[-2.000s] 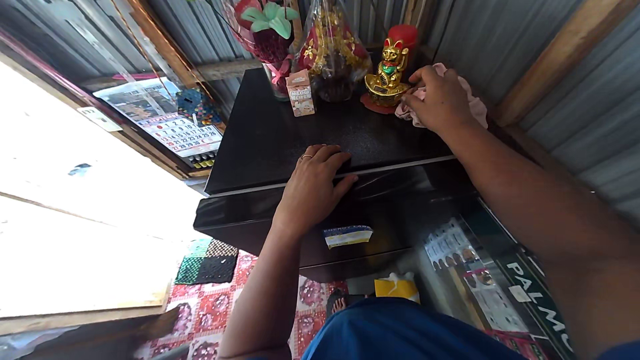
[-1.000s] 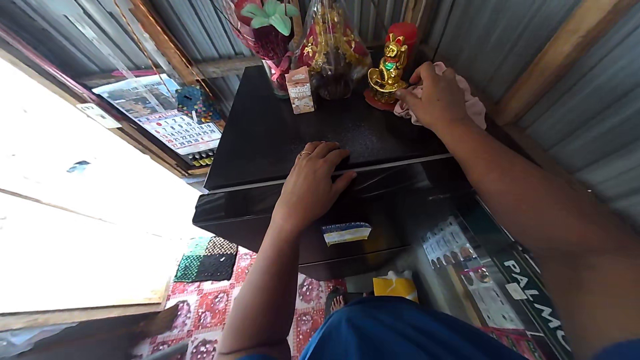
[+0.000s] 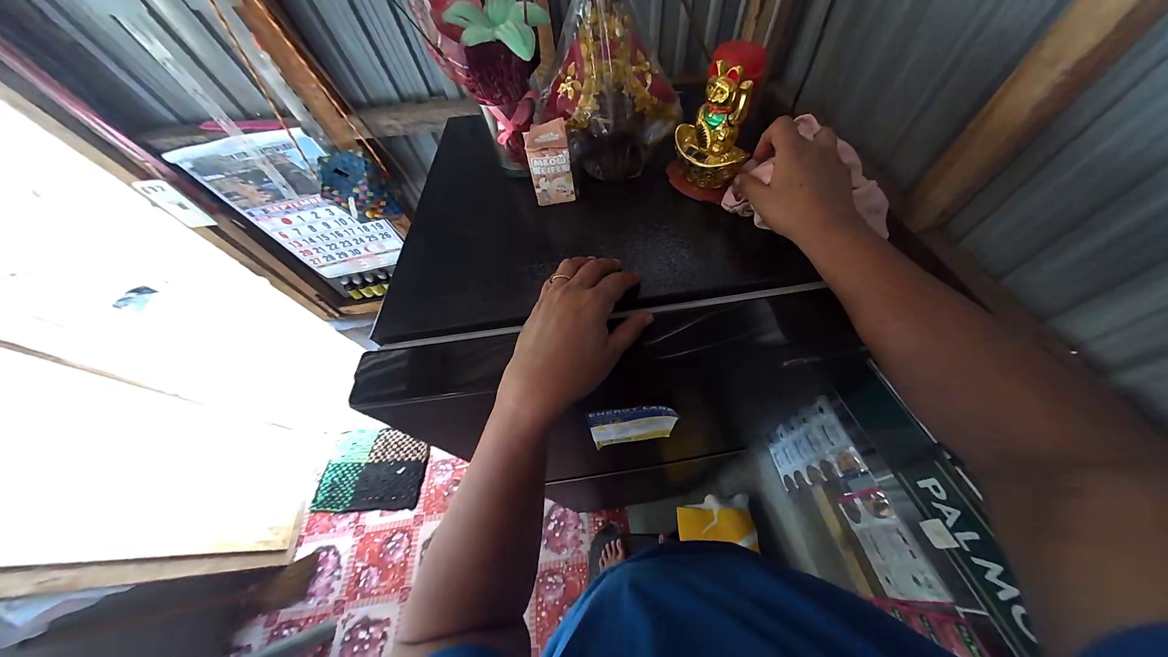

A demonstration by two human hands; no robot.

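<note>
My right hand (image 3: 799, 181) presses a pink cloth (image 3: 862, 187) onto the top right of a black cabinet (image 3: 474, 265), its fingertips beside a golden beckoning-cat figurine (image 3: 718, 128). That figurine stands on a red base, with a red cylinder behind it. My left hand (image 3: 575, 333), a ring on one finger, rests palm down over the cabinet's front top edge, holding nothing. Left of the figurine are a plastic-wrapped red and gold ornament (image 3: 610, 82), a small pink and white box (image 3: 550, 164) and a wrapped bouquet with green petals (image 3: 500, 46).
Corrugated metal walls (image 3: 1049, 137) with wooden beams close in behind and to the right. A calendar (image 3: 315, 219) hangs at the left. Below are a woven mat (image 3: 370, 470), a red patterned floor, a yellow item (image 3: 716, 525) and a glass-fronted case (image 3: 876, 493) at the lower right.
The golden figurine, seen turned and tilted one second ago, now stands upright on its base. My right hand stays on the cloth beside it; my left hand has not plainly moved.
</note>
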